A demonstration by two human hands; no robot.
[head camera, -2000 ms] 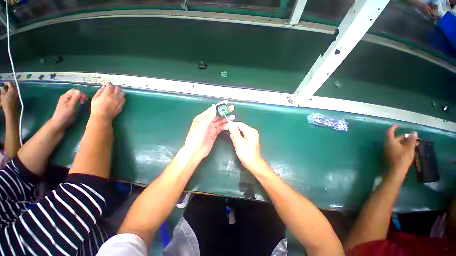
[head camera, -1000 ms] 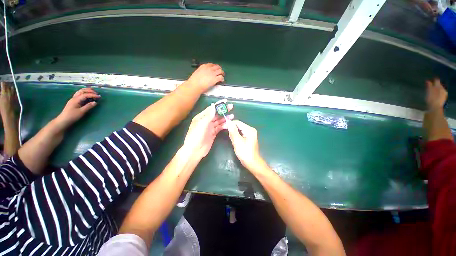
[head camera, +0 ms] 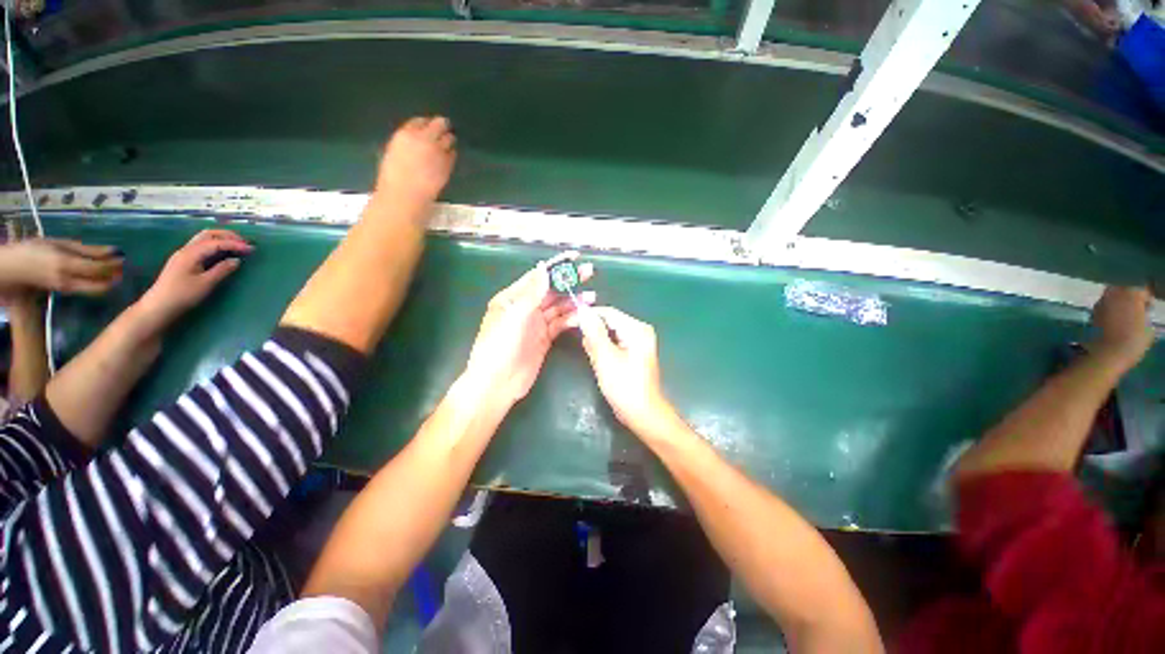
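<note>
A small green circuit board [head camera: 563, 276] with pale marks and a dark edge is held above the bench in the middle of the view. My left hand [head camera: 514, 335] grips it between the fingertips, palm partly turned up. My right hand [head camera: 622, 363] is just to its right and pinches a thin pale tool [head camera: 576, 302]. The tool's tip is at the lower edge of the board; whether it touches cannot be told. Both hands are bare.
A clear plastic bag of small parts [head camera: 836, 303] lies right of my hands near the white rail [head camera: 613, 239]. A white upright [head camera: 853, 134] stands at the rail. Beyond is the dark green conveyor [head camera: 613, 153]. A striped-sleeved arm [head camera: 371, 275] reaches over it; a red-sleeved arm [head camera: 1048, 415] is at right.
My hands and the board have barely moved. The neighbour's striped-sleeved arm has reached over the conveyor and swung left. The red-sleeved arm reached out and has drawn back to the rail. Conveyor pieces have shifted.
</note>
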